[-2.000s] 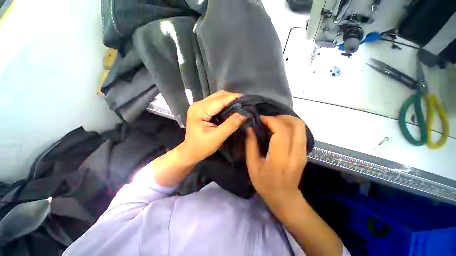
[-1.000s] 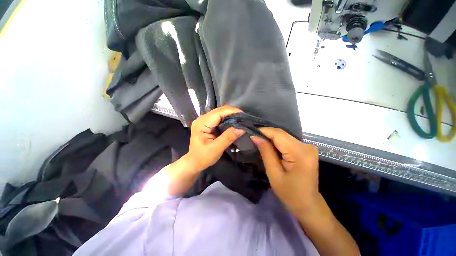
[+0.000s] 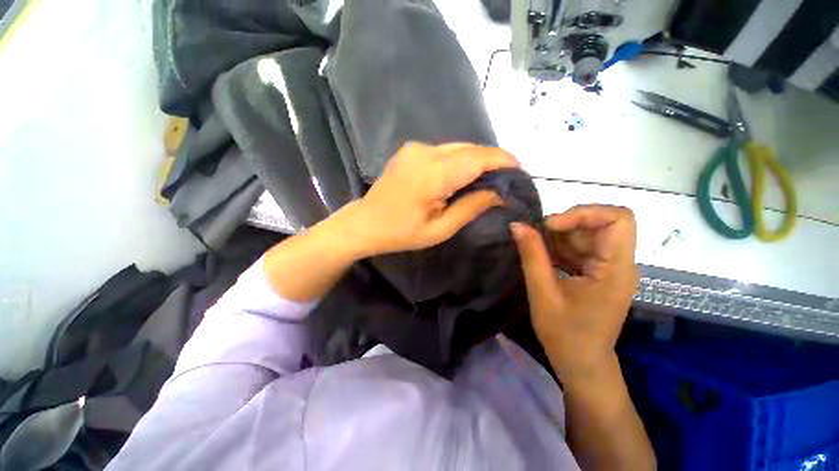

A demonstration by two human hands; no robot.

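Observation:
A dark grey garment [image 3: 409, 101] lies over the table edge, its near end bunched up in my hands. My left hand [image 3: 428, 198] lies over the bunched dark cloth and grips it between thumb and fingers. My right hand [image 3: 584, 276] is at the right side of the bunch, thumb and index fingertips pinching the cloth's edge. The exact part held between the fingertips is too small and dark to tell.
The sewing machine head [image 3: 566, 41] stands at the top. Scissors [image 3: 736, 166] with green and yellow handles lie at the right. More dark cloth [image 3: 129, 340] is heaped at the left. A ruler strip [image 3: 736, 304] edges the table above a blue crate [image 3: 736, 396].
The held cloth end has been turned and moved right, with darker cloth now showing. My left hand has moved over its top and my right hand has moved to its right side.

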